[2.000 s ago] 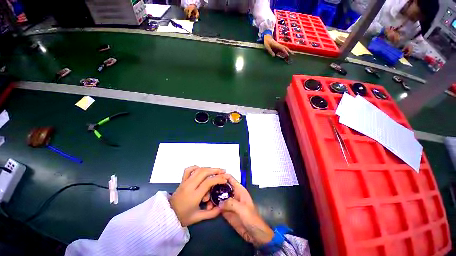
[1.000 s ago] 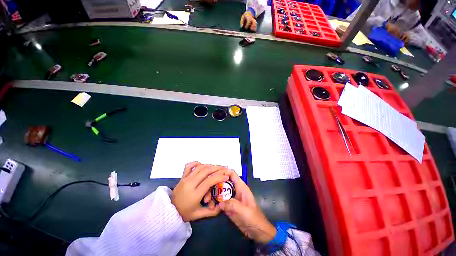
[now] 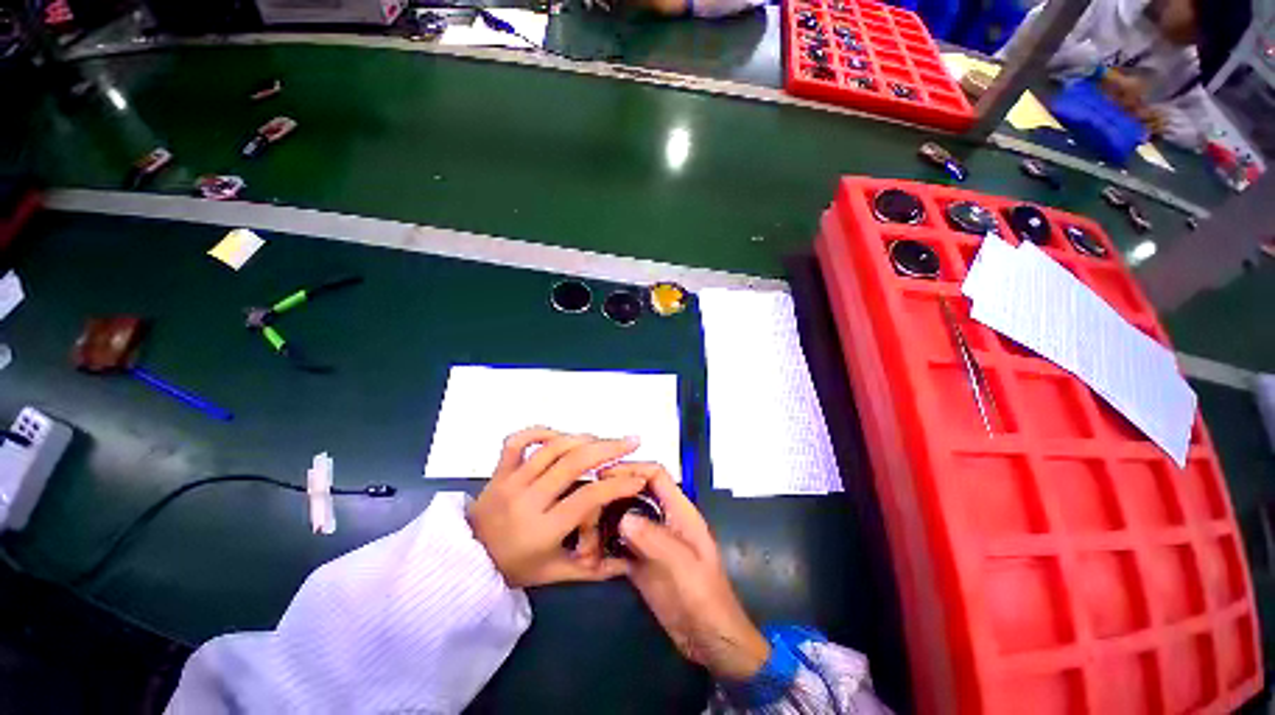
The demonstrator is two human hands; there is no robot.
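Note:
A small round black watch head (image 3: 632, 522) is held between both hands, low in the middle of the view. My left hand (image 3: 543, 511) is curled around its left side, fingers over the top. My right hand (image 3: 674, 562) holds its right side, with the thumb across the face. The face looks dark and is partly hidden by the thumb. A white record sheet (image 3: 557, 405) lies just beyond the hands, its lower edge partly covered by them. A blue pen (image 3: 688, 450) lies at its right edge.
Gridded sheets (image 3: 766, 391) lie beside a red compartment tray (image 3: 895, 461), which holds several round units, tweezers (image 3: 970, 366) and a loose sheet (image 3: 1084, 342). Three round units (image 3: 622, 306) lie beyond. Left are side cutters (image 3: 287, 319), a cable (image 3: 210, 479) and a brown-headed tool (image 3: 112, 344). A conveyor runs behind.
The lit, coloured watch face now looks dark, and my right thumb has moved across it. Across the conveyor, the other worker's reaching hand has drawn back. The view has shifted slightly.

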